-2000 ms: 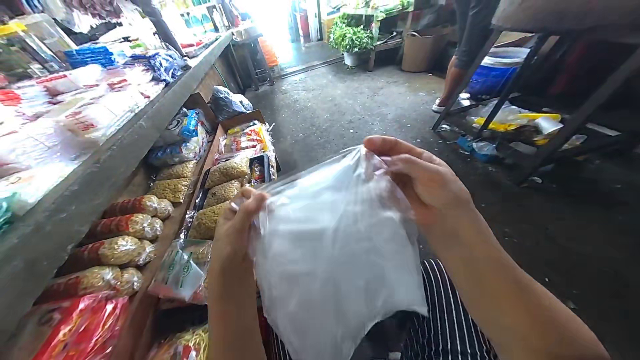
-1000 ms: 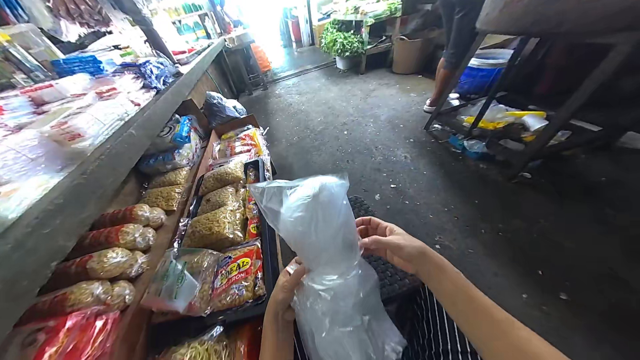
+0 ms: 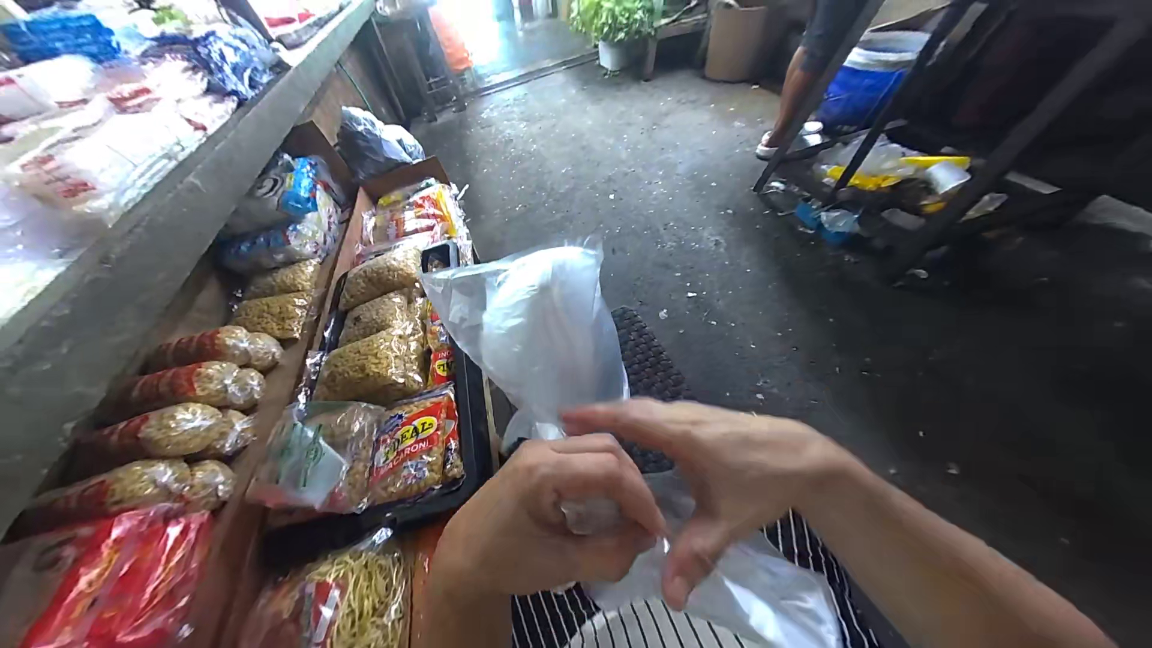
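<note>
A clear plastic bag (image 3: pixel 553 333) with whitish, see-through contents stands up in front of me, its upper part puffed out and its middle gathered narrow. My left hand (image 3: pixel 562 517) is closed around that gathered middle. Beside it on the right, my right hand (image 3: pixel 733 477) has its thumb and fingers spread, the fingertips near or touching the bag's neck; contact is hard to tell. The lower part of the plastic (image 3: pixel 756 594) spreads over my black-and-white striped clothing (image 3: pixel 823 567).
Packs of macaroni (image 3: pixel 414 445) and grain-like goods lie in a black tray (image 3: pixel 481 405) at left, beside wrapped noodle rolls (image 3: pixel 189 432). A concrete counter (image 3: pixel 180 198) runs above them. A person's leg (image 3: pixel 796 99), a blue bucket (image 3: pixel 864 85) and a metal-legged table stand at right.
The bag, spread wide between both hands two seconds ago, is now bunched at its middle. My left hand has closed around it, and my right hand has come across beside the left.
</note>
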